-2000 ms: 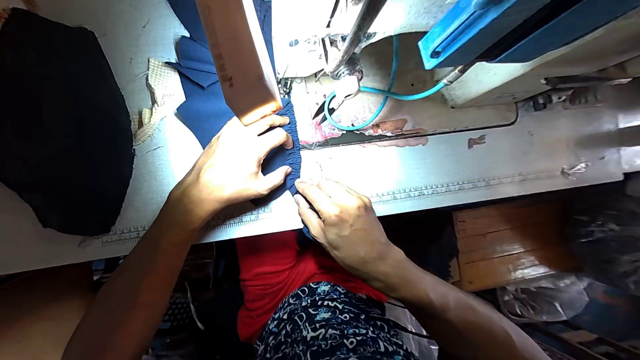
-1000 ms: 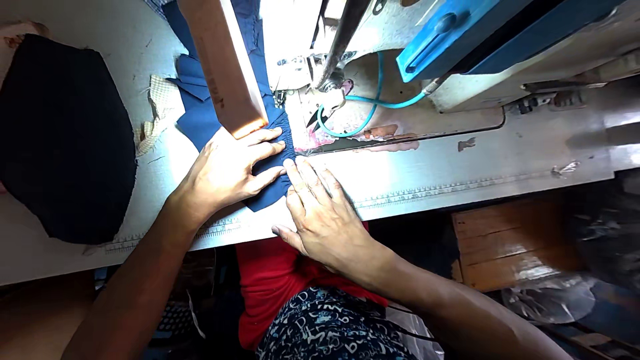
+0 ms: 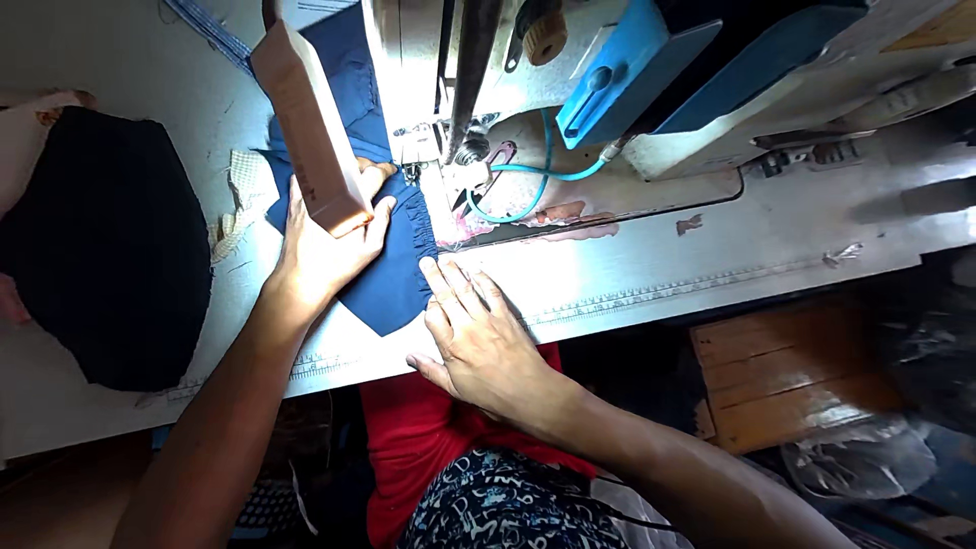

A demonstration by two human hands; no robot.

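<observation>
A navy blue fabric piece point(image 3: 385, 293) with a gathered right edge lies on the sewing machine's table, its upper part beside the presser foot point(image 3: 412, 174). My left hand point(image 3: 328, 240) rests on the cloth with thumb and fingers spread, partly hidden by a tan block-shaped part point(image 3: 316, 137) above it. On the gathered edge lie the fingertips of my right hand point(image 3: 476, 328), palm down and thumb apart, near the table's front edge. Neither hand visibly grips the cloth.
A black fabric piece point(image 3: 114, 252) lies at left, near a checked scrap point(image 3: 248, 194). A teal tube point(image 3: 568, 175) loops beside the needle area. The blue machine attachment point(image 3: 610, 76) overhangs at upper right. A printed ruler point(image 3: 640, 296) runs along the front edge. Below right is a wooden surface point(image 3: 793, 374).
My left hand has moved up along the cloth, its thumb now farther from my right hand. My right hand's fingers have straightened from their earlier bent pose at the gathered edge.
</observation>
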